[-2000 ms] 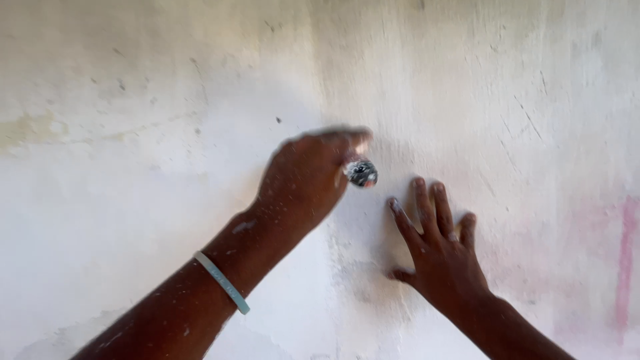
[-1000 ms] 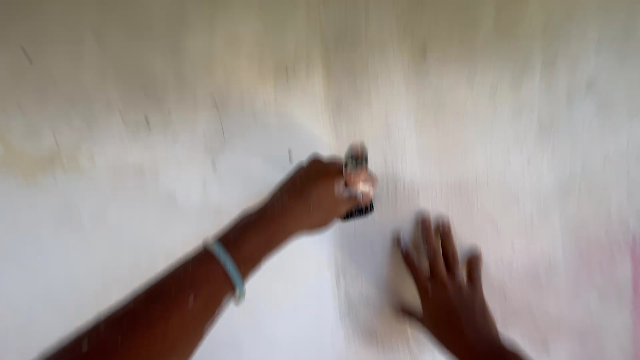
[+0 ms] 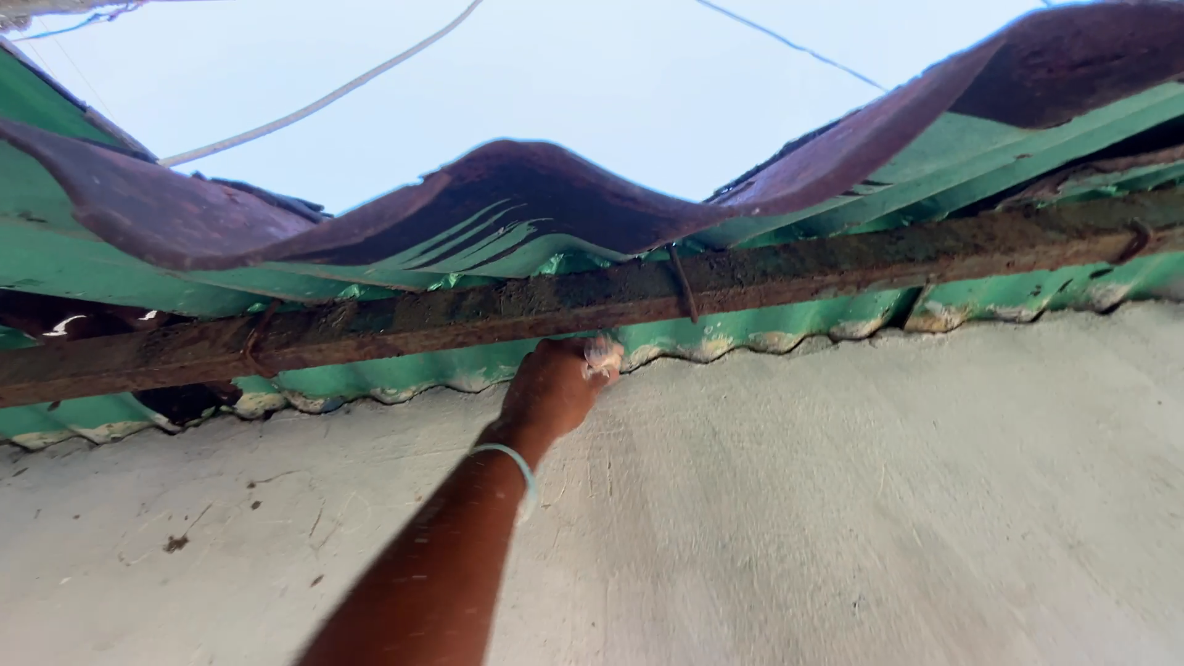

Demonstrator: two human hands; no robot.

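Observation:
My left hand (image 3: 560,384), with a pale band (image 3: 514,462) around its wrist, is raised to the top of the plastered wall (image 3: 740,518). Its fingers are closed around a small object (image 3: 601,356) whose clear, rounded end shows; the rest is hidden in the fist, so its kind cannot be told. The hand is right below a rusty metal beam (image 3: 518,310) and beside the wavy lower edge of green corrugated sheeting (image 3: 703,342). My right hand is out of view.
Overhead, corrugated roof sheets (image 3: 518,199) with dark, rusty edges jut out above the beam. Bent rusty rods (image 3: 683,282) hook around the beam. A cable (image 3: 333,97) crosses the sky at the upper left. Dark specks (image 3: 176,543) mark the wall at the left.
The view has swung far up to the roof's edge. My left hand has gone up the wall, still gripping the small object. My right hand, earlier spread by the wall, has left the view.

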